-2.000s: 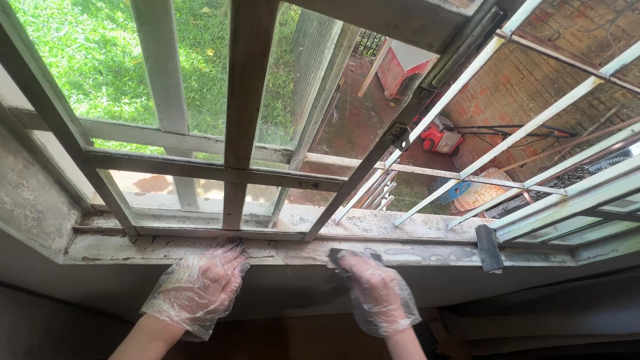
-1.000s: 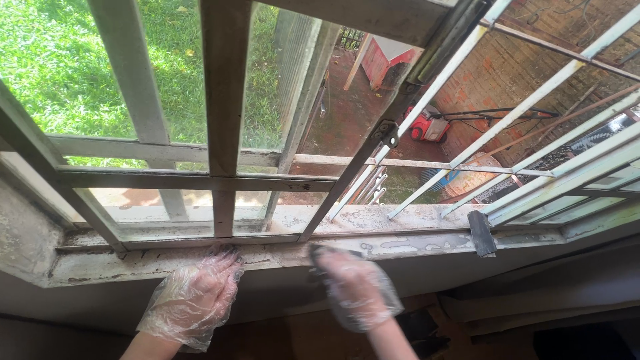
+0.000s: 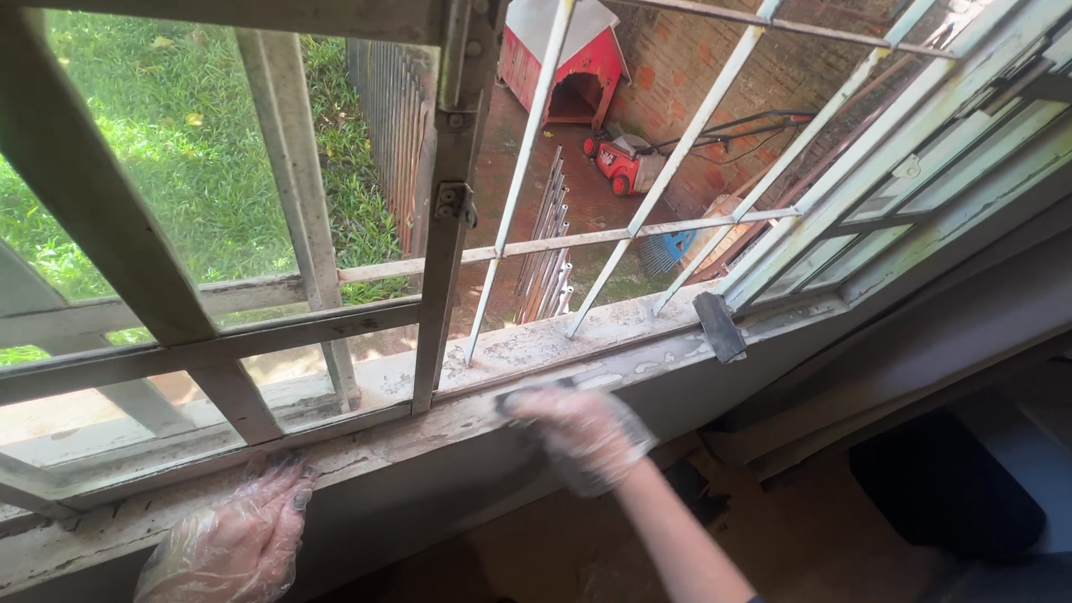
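My left hand (image 3: 239, 532), in a clear plastic glove, rests its fingertips on the worn windowsill (image 3: 394, 440) at the lower left; whether it holds anything is hidden. My right hand (image 3: 582, 431), gloved the same way and slightly blurred, presses a dark piece of sandpaper or similar abrasive (image 3: 511, 402) on the sill just right of the sliding frame's metal upright (image 3: 444, 251). Patches of flaked paint mark the sill beyond it. A second dark folded strip (image 3: 718, 327) lies across the sill's edge farther right, touched by neither hand.
White metal security bars (image 3: 586, 239) stand behind the sill. Glazed sash panes and their frame (image 3: 193, 335) cover the left side. Outside are a red doghouse (image 3: 565, 67), a red lawn mower (image 3: 624, 163) and a blue rake head (image 3: 667, 249). A dark object (image 3: 946, 486) is below right.
My right hand has moved along the sill with the dark abrasive piece. My left hand stays at the sill. The view has swung and come closer.
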